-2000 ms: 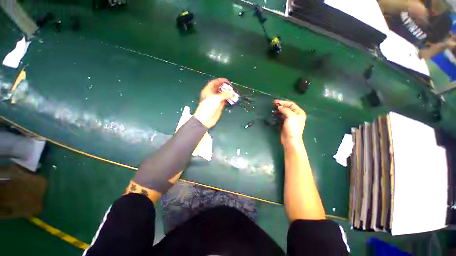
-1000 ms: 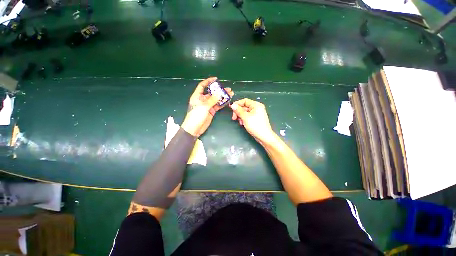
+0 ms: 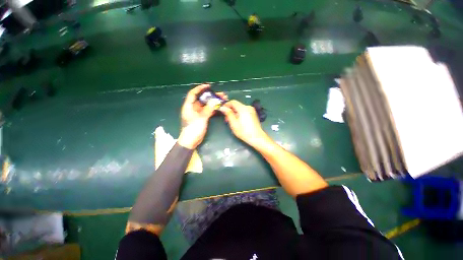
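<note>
My left hand (image 3: 195, 112), with a grey sleeve on the forearm, holds a small unit (image 3: 207, 97) with a black edge and a white and silver face, above the green bench. My right hand (image 3: 240, 118) is at the unit's lower right side, its fingertips pinched together at its edge. Whether the right fingers hold a small part is too blurred to tell. A black bundled cord (image 3: 260, 110) shows just beyond my right hand; its link to the unit is hidden.
Torn cream paper (image 3: 194, 163) lies by my left forearm. A thick stack of boards with a white top (image 3: 417, 109) stands at right, a white scrap (image 3: 334, 105) beside it. Black units, some with yellow (image 3: 155, 37), lie along the far belt. A blue stool (image 3: 437, 197) is lower right.
The view has shifted and tilted slightly. My right fingertips have come up against the unit, and the black cord now shows beyond my right hand.
</note>
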